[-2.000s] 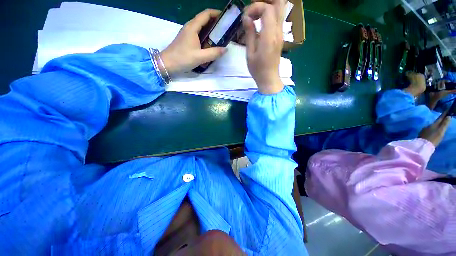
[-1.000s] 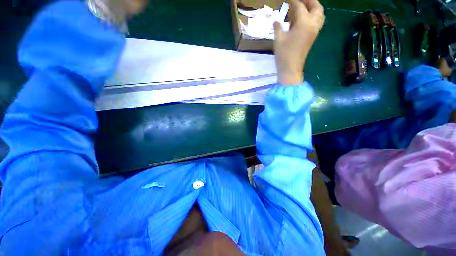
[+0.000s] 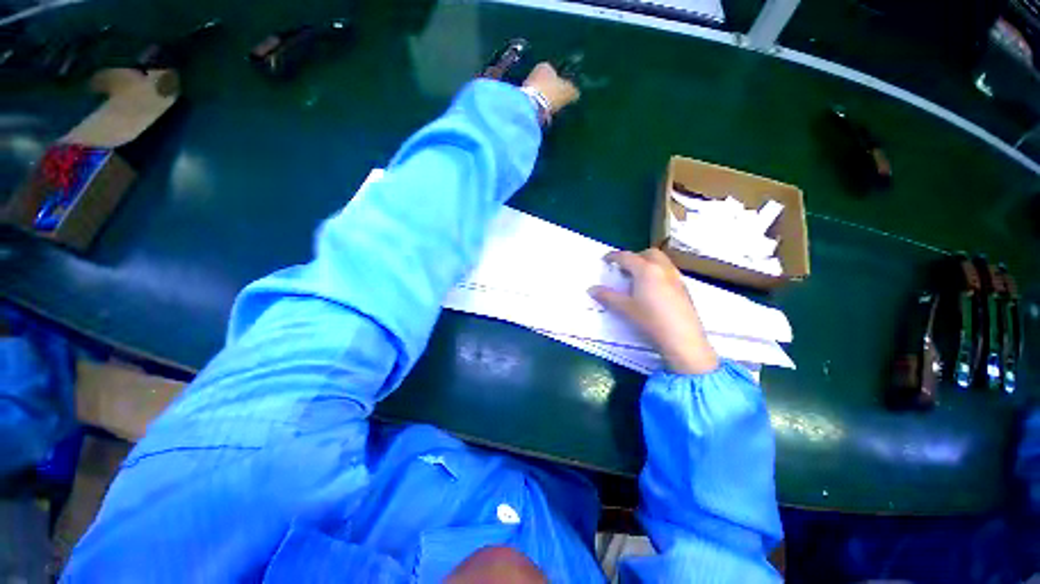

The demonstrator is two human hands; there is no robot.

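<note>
My left hand [image 3: 551,89] is stretched to the far side of the bench. A dark clipper-like device [image 3: 505,59] lies just left of it. A blurred dark shape is at its fingertips, and I cannot tell whether it is gripped. My right hand [image 3: 659,306] hovers low over or rests on the long white sheets [image 3: 547,257], thumb and fingers apart, with nothing clearly held. The sheets lie in a loose stack, partly hidden by my left sleeve. Behind my right hand stands a small open carton [image 3: 797,242] with jumbled white strips [image 3: 724,232].
Several dark devices with shiny edges [image 3: 967,325] stand in a row at the right. Another dark device [image 3: 872,154] lies at the back right, more at the back left [image 3: 299,43]. A second carton [image 3: 97,203] with red and blue contents is far left. The dark green bench [image 3: 536,382] curves across.
The view has swung left and up the bench. My left hand, first holding a dark device, now reaches far forward. My right hand has moved from the carton to the sheets.
</note>
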